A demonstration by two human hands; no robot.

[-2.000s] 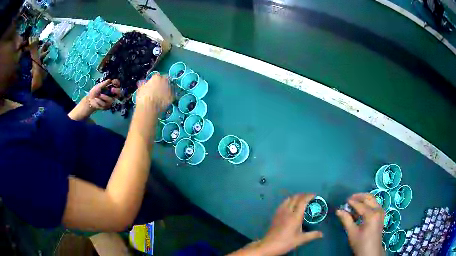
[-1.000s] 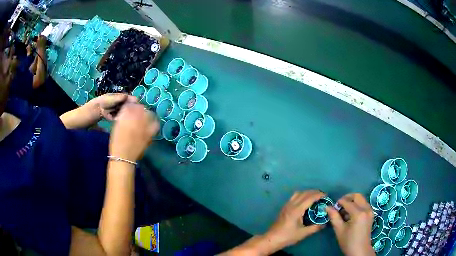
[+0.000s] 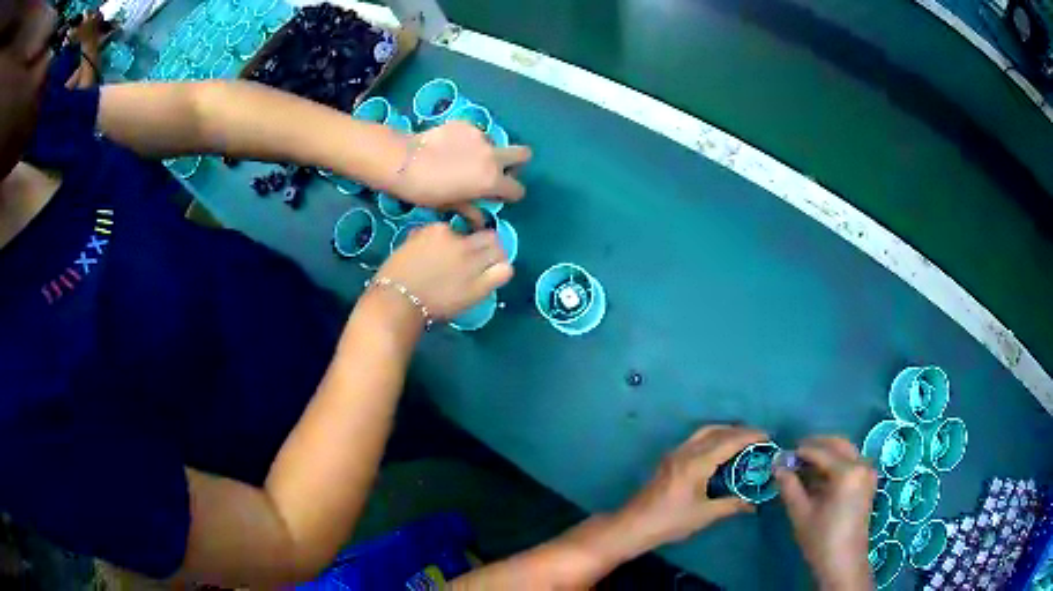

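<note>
My left hand (image 3: 689, 483) is closed around a turquoise motor housing (image 3: 756, 473) with its open end up; spokes and a hub show inside. My right hand (image 3: 834, 491) is at the housing's right rim and pinches a small silver motor (image 3: 789, 461) in its fingertips, partly hidden by the fingers. Another housing with a bright silver centre (image 3: 569, 298) stands on the green bench. A small dark loose part (image 3: 634, 379) lies between it and my hands.
Empty housings (image 3: 920, 395) stand at right beside massed silver motors (image 3: 985, 537). At left, a neighbour's hands (image 3: 460, 167) reach over grouped housings. A cardboard box of black parts (image 3: 323, 58) is at the upper left. A whitish rail (image 3: 739, 150) edges the bench.
The small motor in my right hand has come from beside the housing to its rim. The neighbour's hands have moved right, from near the black parts to over the housings.
</note>
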